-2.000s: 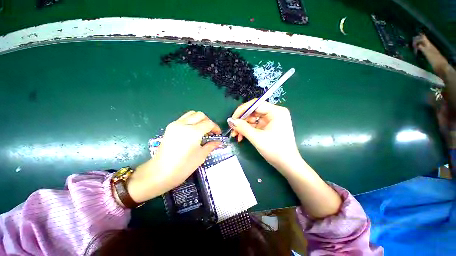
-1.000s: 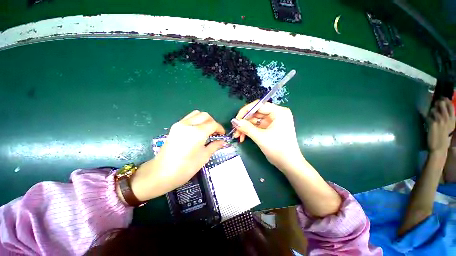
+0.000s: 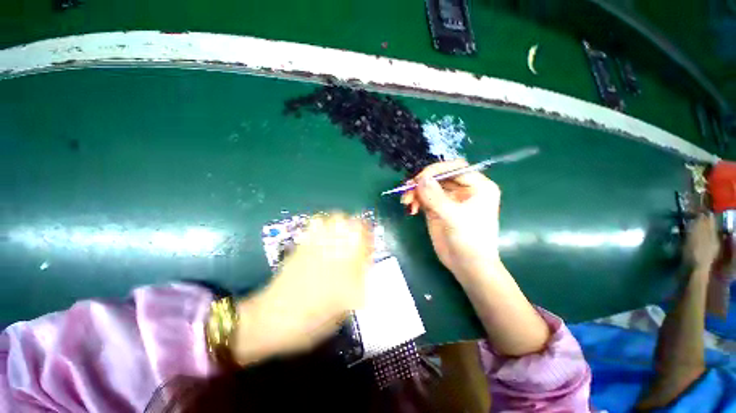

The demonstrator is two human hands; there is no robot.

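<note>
An opened phone assembly lies in front of me, its mainboard end [image 3: 282,231] showing silver with a blue spot. My left hand [image 3: 323,270] is blurred and covers the phone's middle; whether it grips anything is hidden. My right hand [image 3: 460,214] holds silver tweezers [image 3: 492,160] like a pen, their tip left of the hand and above the phone's upper right corner, apart from it. A white sheet [image 3: 389,310] lies right of the phone, over a dotted sticker sheet [image 3: 397,365] that shows at its lower end.
A heap of black scraps [image 3: 371,121] touches white scraps [image 3: 445,135] beyond my right hand. A worn white rail [image 3: 242,52] crosses behind. Open phones [image 3: 450,26] lie on the green belt beyond it. Another person's hand [image 3: 702,242] and blue clothing are at the right.
My right hand and the tweezers have moved up and right, away from the phone, and the tweezers lie flatter. My left hand has shifted over the phone and blurred.
</note>
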